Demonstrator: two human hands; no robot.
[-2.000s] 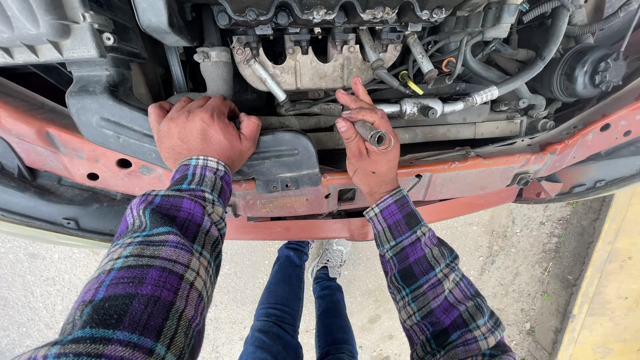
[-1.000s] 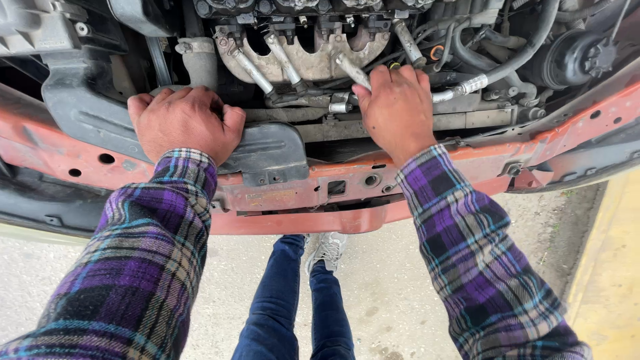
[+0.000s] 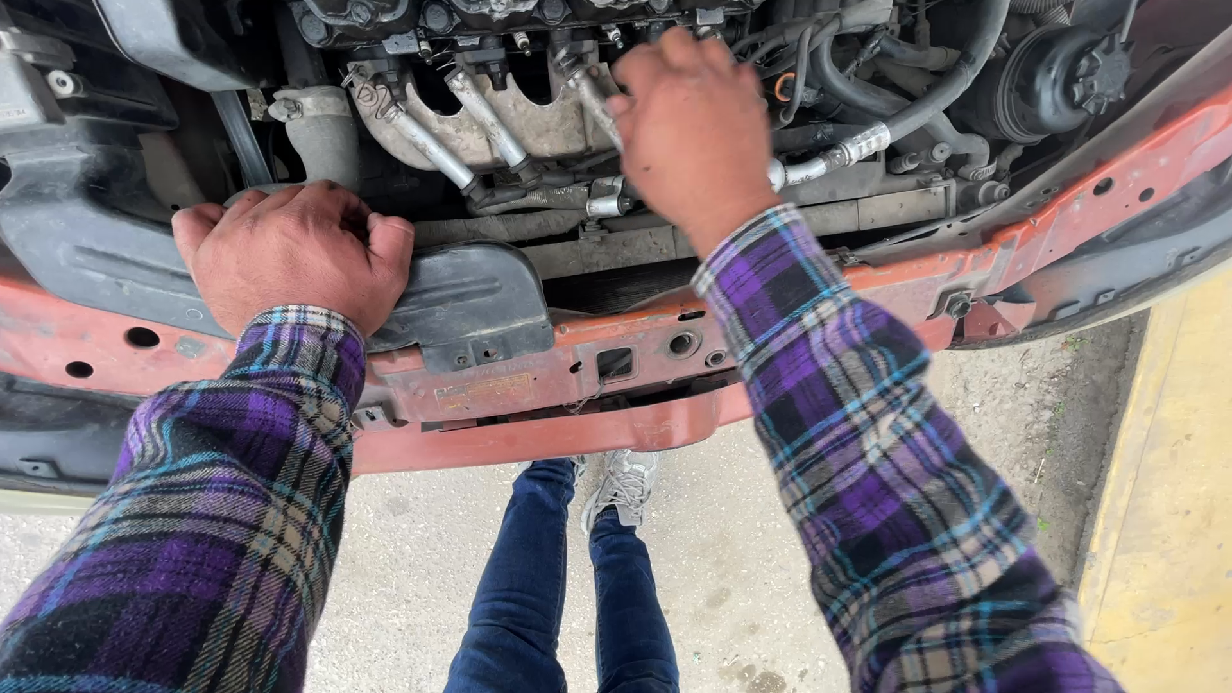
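Observation:
My left hand [image 3: 298, 255] rests palm down on the black plastic air duct [image 3: 472, 303], fingers bent over its far edge and thumb apart. My right hand [image 3: 698, 130], blurred, is over the right part of the engine, beside a metal-sleeved spark plug boot [image 3: 597, 104]. That boot's upper end is at the cylinder head, and its lower part passes behind the hand. My fingertips are hidden, so any grip cannot be told. Left of it, two more metal-sleeved boots [image 3: 430, 147], [image 3: 488, 117] slant across the exhaust manifold [image 3: 409, 130].
The red front crossmember [image 3: 500, 385] runs below my hands. Hoses [image 3: 948, 96] and a black round reservoir [image 3: 1044, 82] are at the right. A clamped pipe [image 3: 322, 135] stands behind my left hand. My shoes [image 3: 626, 486] are on the ground beneath the bumper.
My right hand, earlier holding a metal-sleeved boot in front of the engine, has moved up towards the cylinder head. My left hand remains on the duct.

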